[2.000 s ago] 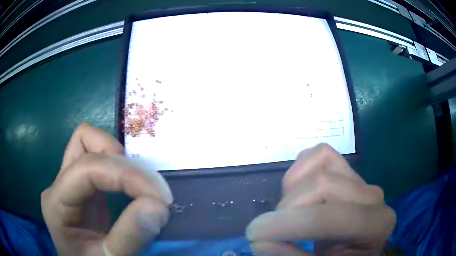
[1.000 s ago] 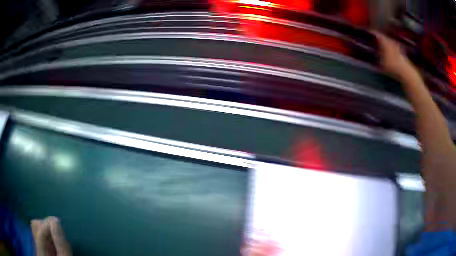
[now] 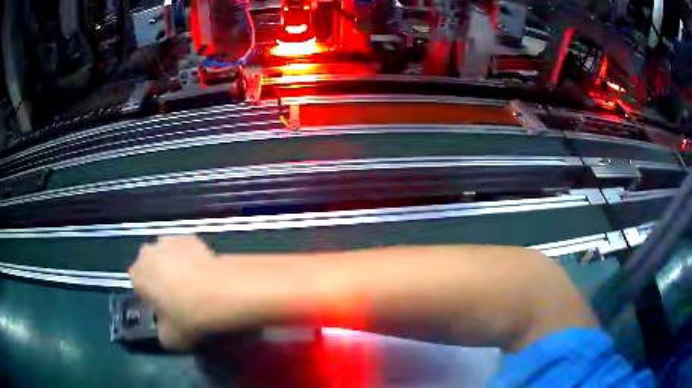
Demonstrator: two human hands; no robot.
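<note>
My right hand reaches across from the right, slightly blurred, with its fingers bent down over a dark grey housing. The housing's left end, with a small shiny fitting, shows beyond the fingers; the hand and forearm hide much of the rest. It is over the green surface, left of the white sheet, which is largely hidden behind the forearm. My left hand is not in view.
Silver rails run across beyond the arm. Behind them are machinery, a glowing red light and an orange-red strip. A grey bar slants at the right. The green work surface shows at the left.
The view has tilted up from the tray, then swung right to left. My right arm, raised at the right before, now crosses the view with its hand on the housing. My left hand has left the picture.
</note>
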